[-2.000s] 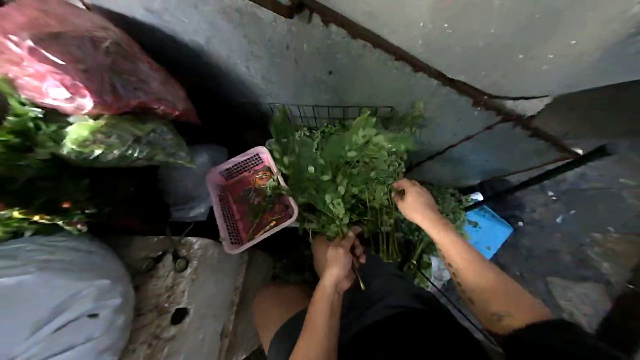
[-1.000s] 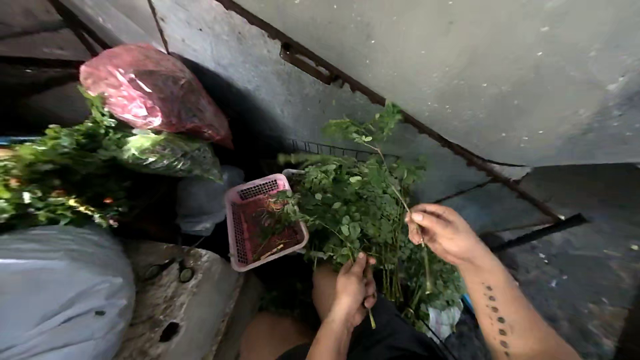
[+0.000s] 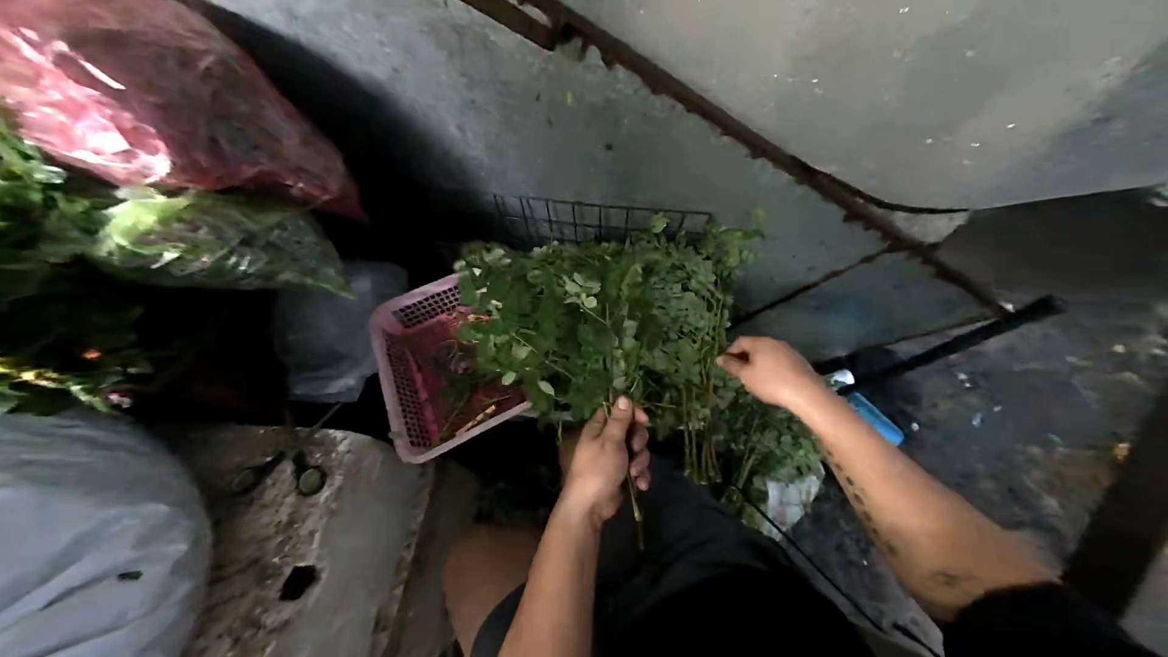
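Note:
My left hand (image 3: 610,456) is closed around the lower stems of a leafy green bunch (image 3: 566,328), with the stem ends poking out below the fist. My right hand (image 3: 771,372) is at the right edge of a larger pile of leafy stems (image 3: 698,365), its thumb and fingertips pinched at the stems; whether a stem is between them cannot be told. Behind the leaves rises a black wire rack (image 3: 593,219). A pink plastic basket (image 3: 391,388) with a few stem scraps stands left of the bunch, partly covered by leaves.
Scissors (image 3: 308,476) lie on a worn slab (image 3: 351,538) at lower left, beside a large grey bag (image 3: 91,538). Red (image 3: 182,100) and clear plastic bags of greens (image 3: 219,242) stand at upper left. A metal wall (image 3: 438,109) rises behind; a blue object (image 3: 874,418) lies on the floor at right.
One second ago my right hand held up a separate leafy stem; now it is back at the pile's right edge, without that raised stem. My left hand keeps its hold on the bunch.

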